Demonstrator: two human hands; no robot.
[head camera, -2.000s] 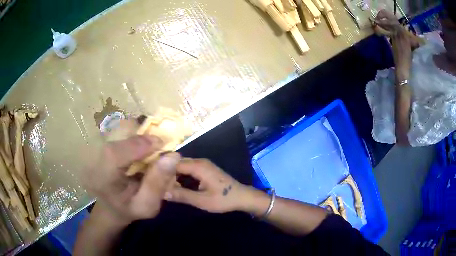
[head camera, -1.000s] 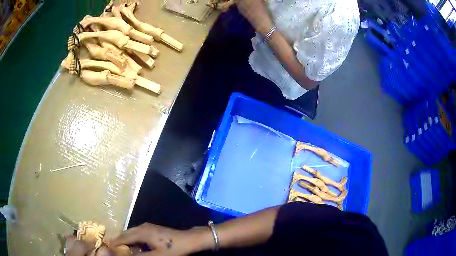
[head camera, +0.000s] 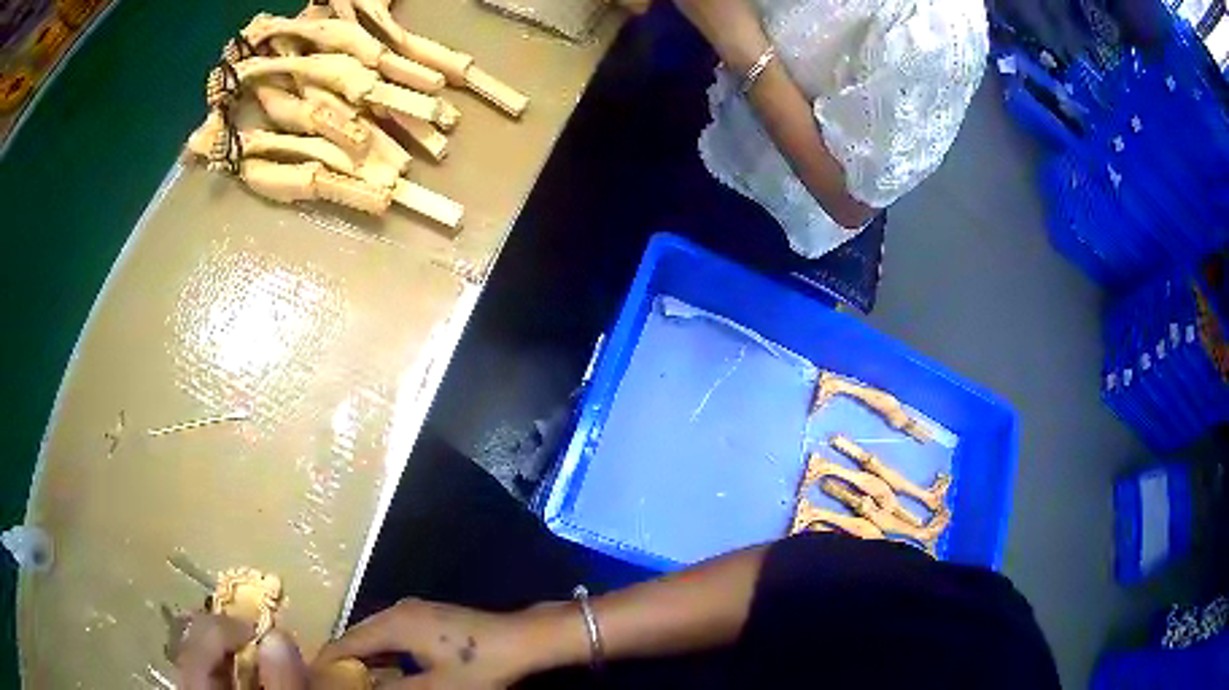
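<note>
A tan limb piece (head camera: 248, 596) is at the bottom left, over the table's near edge, its row of rounded toes facing up. My left hand (head camera: 223, 654), cut off by the bottom edge, grips it just below the toes. My right hand (head camera: 438, 644), with a bracelet, is beside it, fingers curled around a rounded tan part of the piece; its fingertips are partly cut off. A thin pale stick (head camera: 192, 569) is just left of the toes. The rest of the piece is hidden.
Several limb pieces with dark cord (head camera: 317, 115) lie on the table's far end. A thin stick (head camera: 200, 423) and white squeeze bottle (head camera: 27, 546) are on the left. A blue crate (head camera: 613, 391) holds several pieces at right. A person's arm (head camera: 795, 128) is beyond it.
The view has swung right since two seconds ago, bringing the crate and far pile closer to the middle. My hands stay together on the piece, now at the bottom left.
</note>
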